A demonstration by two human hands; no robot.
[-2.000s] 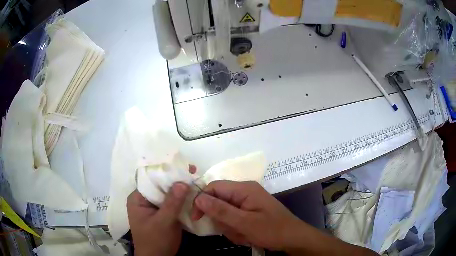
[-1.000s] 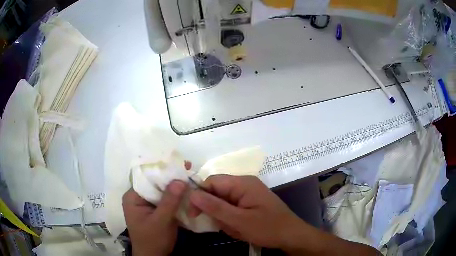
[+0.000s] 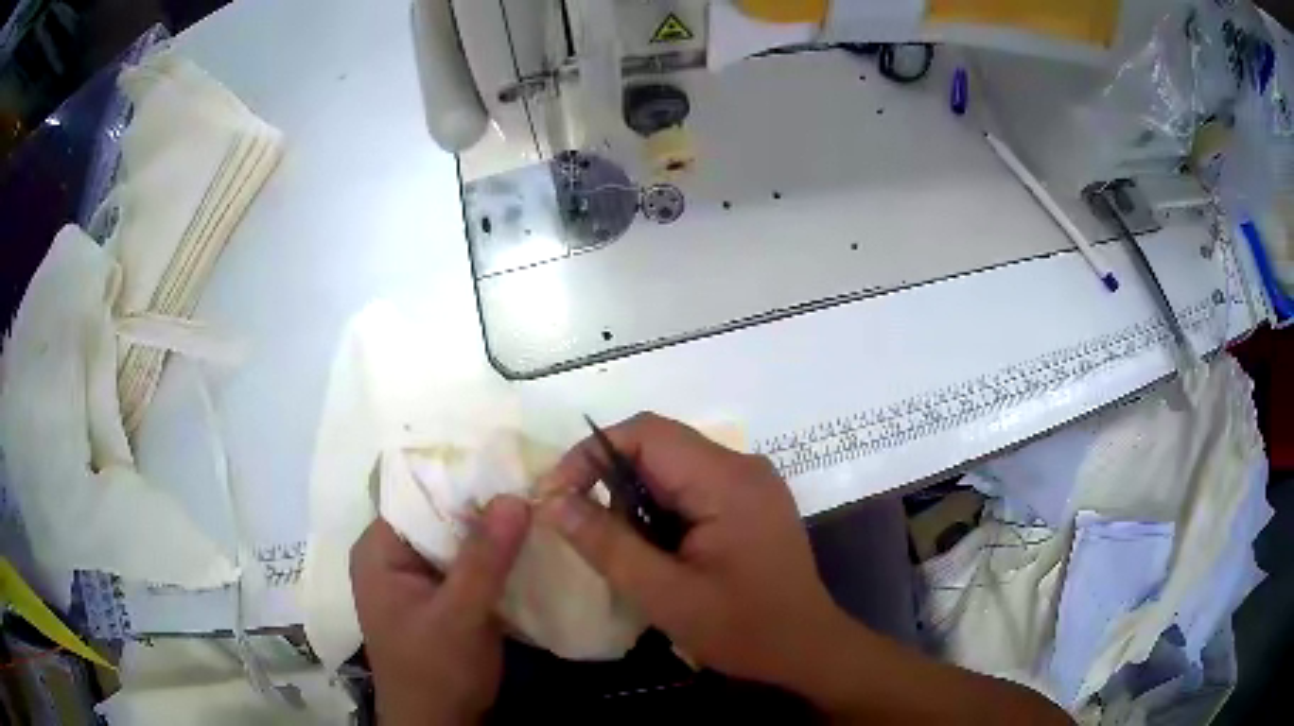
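Observation:
A cream-white garment piece [image 3: 433,489] is bunched at the front edge of the table, part of it spread on the tabletop to the left. My left hand [image 3: 443,603] pinches it from the left. My right hand [image 3: 710,546] holds dark thread snips [image 3: 634,489] against the palm, their pointed tip showing above the fingers. The thumb and fingertips of my right hand pinch at the cloth beside my left thumb. Whether they grip cloth or a thread is too small to tell.
A sewing machine bed [image 3: 795,213] lies ahead. A stack of cream cut pieces [image 3: 213,213] and a loose cream panel [image 3: 64,411] lie left. A white pen [image 3: 1050,206] and clear plastic [image 3: 1157,85] are at right. Cream cloth [image 3: 1178,482] is heaped below the right table edge.
The snips' dark pointed tip now stands out above my right hand, which has turned and risen slightly. My left hand keeps its hold on the cloth. The view has shifted slightly.

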